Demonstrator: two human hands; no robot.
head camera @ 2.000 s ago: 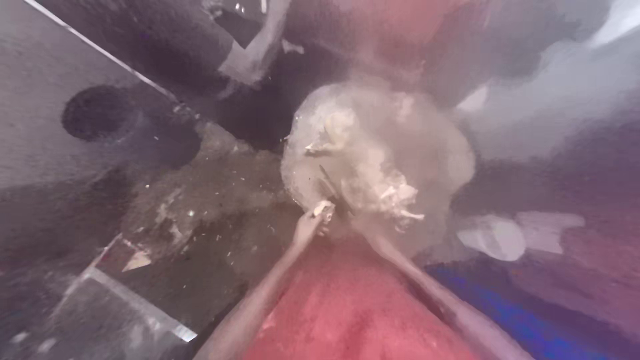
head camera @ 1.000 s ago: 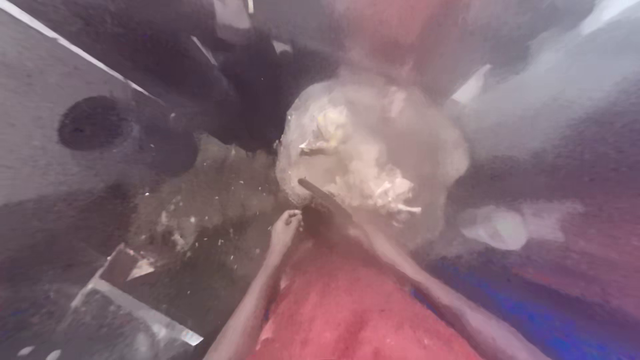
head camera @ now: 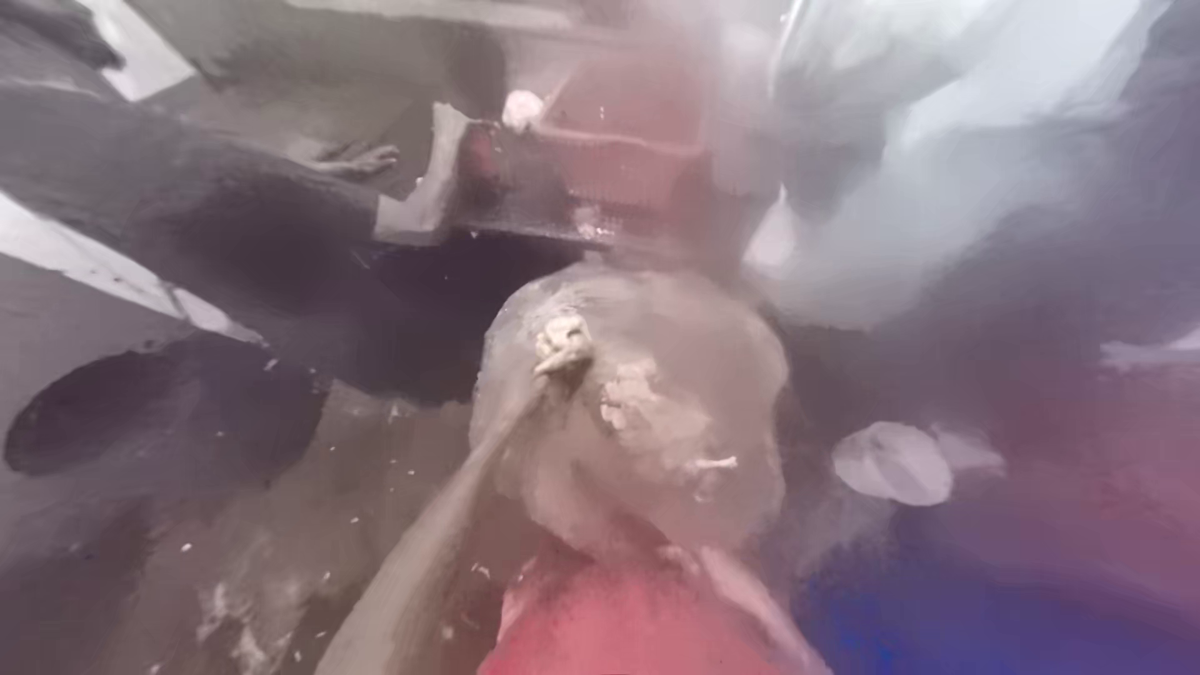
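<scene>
A wide, round, pale mat or shallow vessel (head camera: 750, 375) lies in front of my red clothing; blur hides its exact kind. My left hand (head camera: 551, 364) reaches over its left part and touches a pale, irregular lump (head camera: 565, 333). Whether the fingers are closed around it is unclear. More pale, soft-looking pieces (head camera: 652, 403) lie right of that hand, with a thin one (head camera: 717, 463) at their lower right. My right forearm shows at the bottom beside the red cloth, and my right hand (head camera: 680, 555) is a smear near the round thing's lower edge. No tool can be made out in it.
Another person's hand (head camera: 361, 159) shows at upper left, near a pale L-shaped form (head camera: 422, 202). A reddish box-like object (head camera: 623, 141) stands beyond the round thing. Dark round shape (head camera: 169, 408) at left; pale disc (head camera: 895, 462) at right. Small pale bits dot the ground.
My left hand has moved forward from the near edge to the pale lump. My right hand has drawn back toward my body; the dark, thin tool seen by it earlier is no longer visible. The view has tilted up.
</scene>
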